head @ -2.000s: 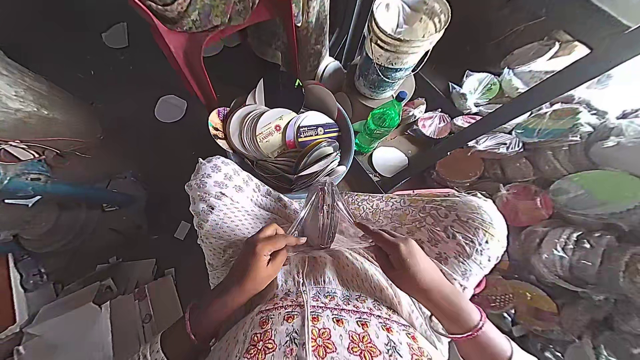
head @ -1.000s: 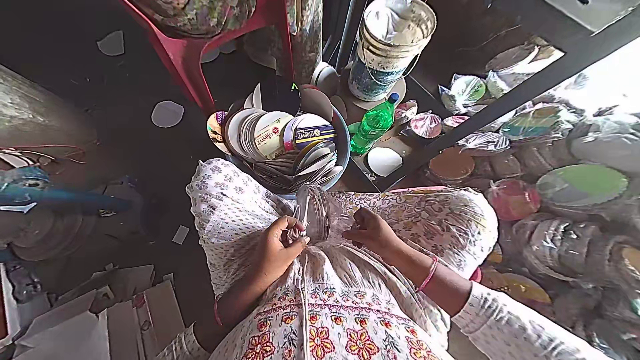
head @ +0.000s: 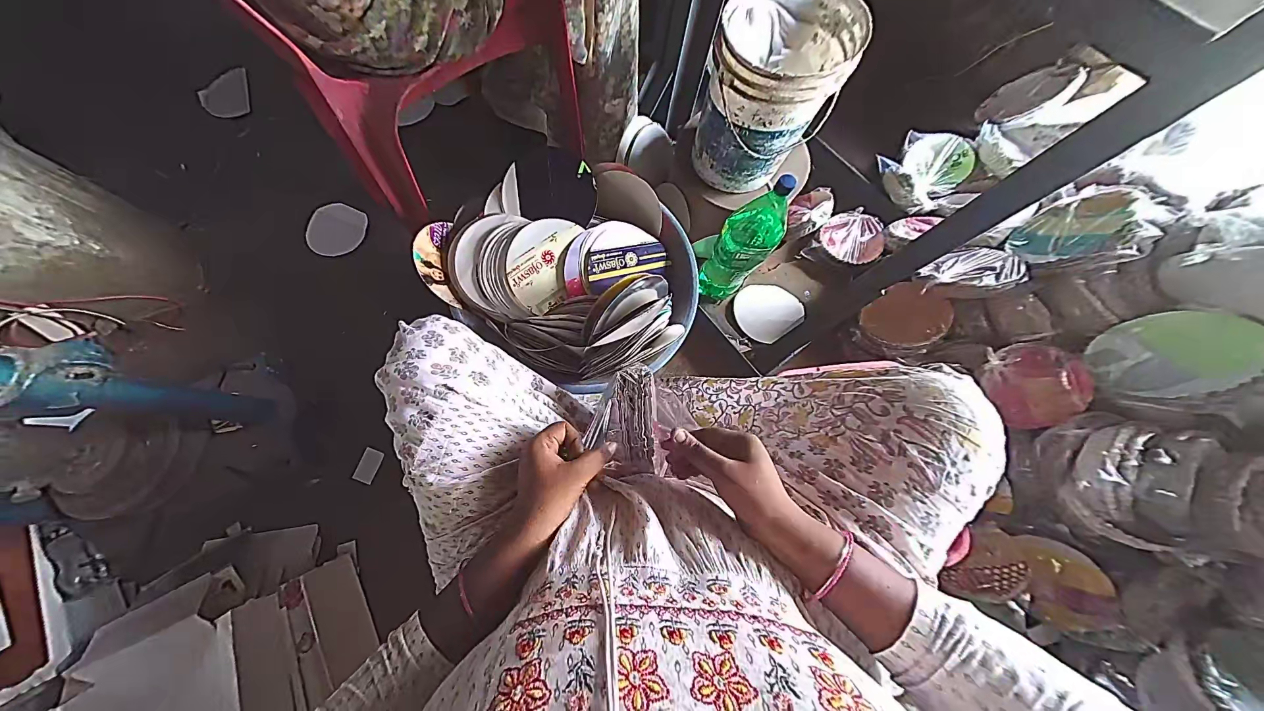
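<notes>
A clear plastic bag with a stack of thin discs in it (head: 635, 420) stands on edge in my lap, on the printed cloth. My left hand (head: 558, 474) pinches the plastic at the left side of the stack. At the right side, the thumb and fingers of my right hand (head: 726, 469) grip the plastic too. Just beyond my lap is a blue tub (head: 683, 296) heaped with round card discs (head: 504, 267), some white and some printed.
A green plastic bottle (head: 748, 237) and a white disc (head: 768, 313) are beyond my right knee, near a stained bucket (head: 775, 99). Bagged disc stacks (head: 1116, 474) fill the right side. A red chair (head: 380, 118) stands ahead; cardboard pieces (head: 178, 652) lie at lower left.
Both hands have shifted on the plastic around the stack. The stack, seen more from its face a second ago, now shows its edge.
</notes>
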